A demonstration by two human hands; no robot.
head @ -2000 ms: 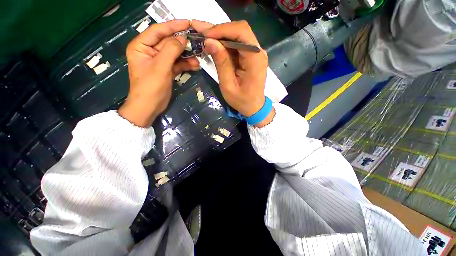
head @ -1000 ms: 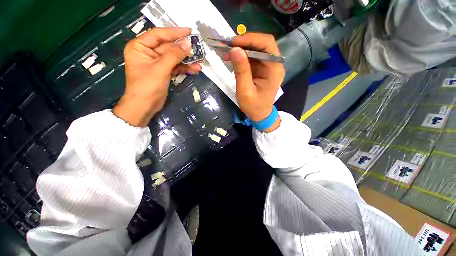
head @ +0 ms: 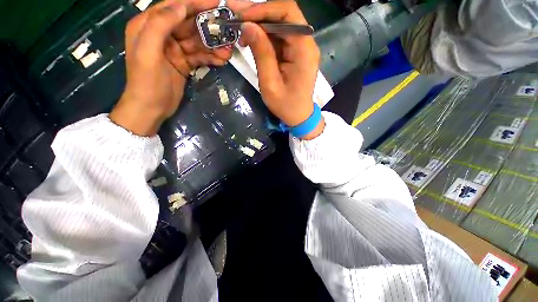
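Note:
My left hand [head: 159, 65] holds the housing [head: 217, 28] near the top edge of the view, its silver rim and open inside facing me. A cream strip shows inside it. My right hand [head: 283, 65] grips the tweezers [head: 277, 28], whose tips reach into the housing. A blue wrist strap [head: 307, 122] is on my right wrist. Small cream flex parts [head: 223, 96] lie in pairs and singly on the glossy dark parts tray [head: 200, 168] below my hands.
The dark housing tray [head: 17, 135] is at the left. A white adhesive sheet [head: 321, 88] lies partly under my right hand. Wrapped, labelled cartons [head: 460, 153] stand at the right. Another person's sleeve [head: 484, 38] is at the upper right, and a yellow floor line [head: 386, 97] runs beside the bench.
My right hand has moved back left, bringing the tweezer tips from over the sheet into the housing. My left hand and the housing are higher and further left in view.

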